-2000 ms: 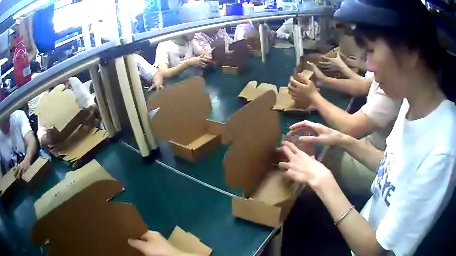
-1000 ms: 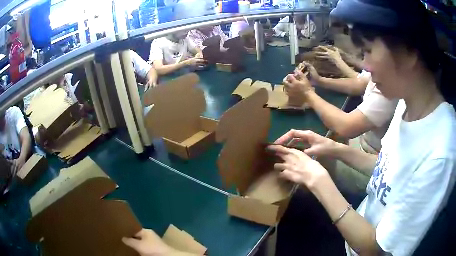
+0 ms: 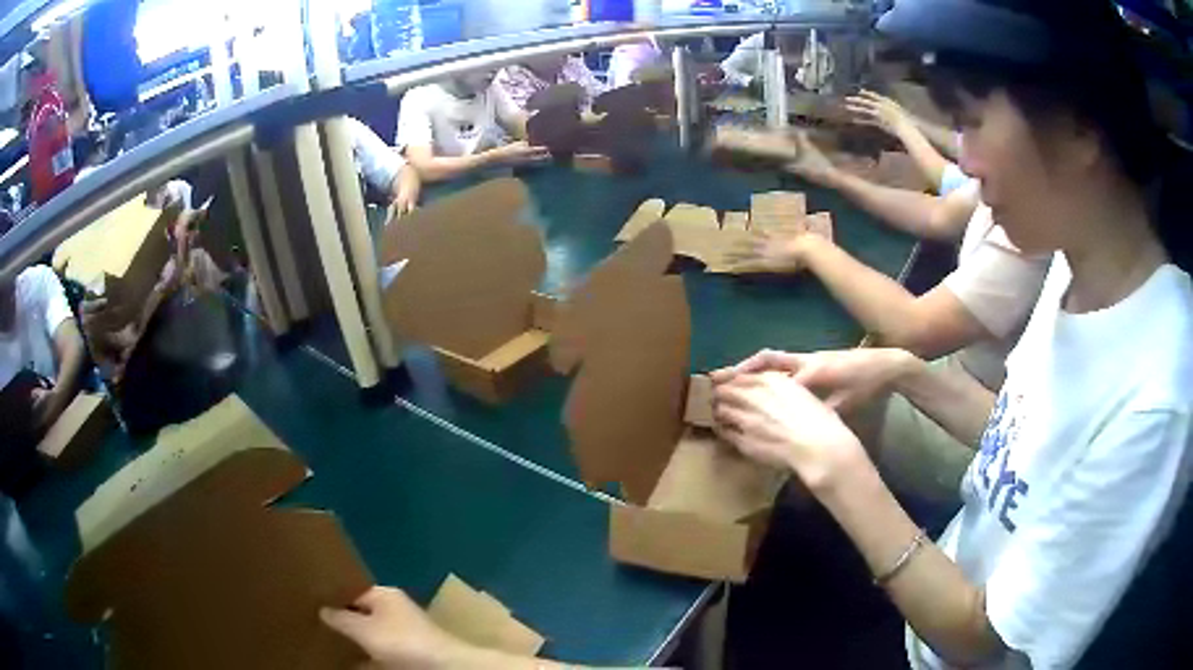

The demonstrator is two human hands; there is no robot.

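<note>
A brown cardboard box blank (image 3: 216, 563) with rounded notches fills the lower left. A lighter cardboard panel (image 3: 183, 458) with small slots shows behind its upper edge. My right hand (image 3: 393, 626) comes in from the bottom edge and grips the blank's right edge, thumb on the near face. A light cardboard flap (image 3: 482, 615) shows just beyond my right hand; I cannot tell if it joins the blank. My left hand is not in view. The bottom of the blank is cut off by the picture's edge.
A person at right folds a part-folded box (image 3: 687, 537) with its lid panel upright. An open box (image 3: 504, 360) stands by the pale posts (image 3: 343, 262). A blank (image 3: 726, 242) lies farther back under another person's hand. A metal rail crosses above the green workbench (image 3: 458, 504).
My right hand stays at the blank's edge, with little movement. The second person at right has lowered a raised cardboard part flat. At left, a worker's cardboard has been lifted off the bench.
</note>
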